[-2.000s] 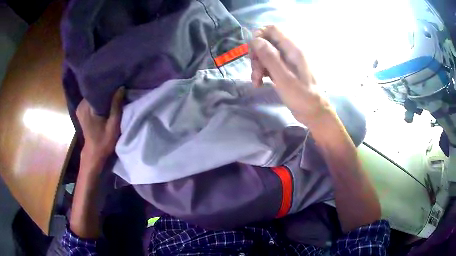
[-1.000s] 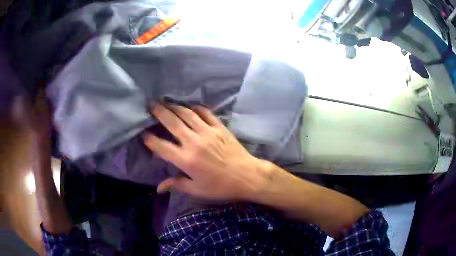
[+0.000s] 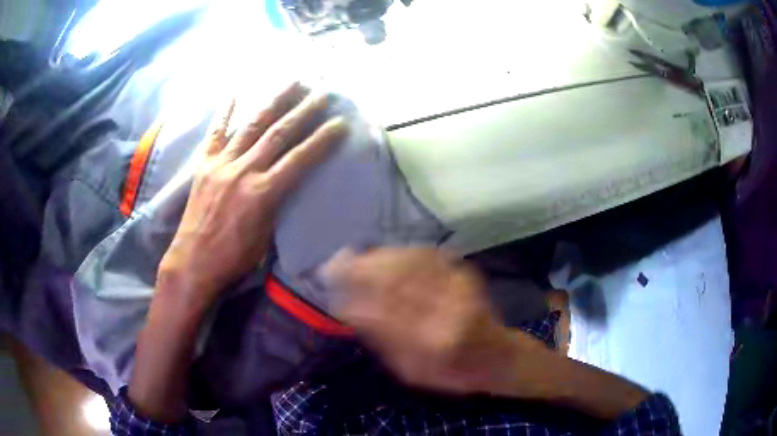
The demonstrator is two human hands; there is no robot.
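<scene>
The grey garment (image 3: 332, 209) lies over the left part of the machine table and hangs toward my lap. One orange strip (image 3: 139, 170) shows at its left, and another (image 3: 302, 308) shows below my hands. My left hand (image 3: 234, 192) lies flat on the light grey cloth with its fingers spread, its fingertips near the bright glare. My right hand (image 3: 417, 306) is blurred, with curled fingers at the garment's near edge; whether it pinches the cloth cannot be told. The sewing machine head's lower parts (image 3: 341, 15) show at the top edge; the needle is lost in glare.
The white machine table (image 3: 554, 153) extends right of the garment, with a dark seam line across it. Dark snips (image 3: 669, 70) lie at its right end beside a barcode label (image 3: 731, 117). A pale surface (image 3: 660, 315) with a small dark scrap lies below the table at the right.
The view has shifted right, so the garment and machine head appear further left. My left hand has come from the far left onto the cloth. My right hand has moved to the garment's near right part.
</scene>
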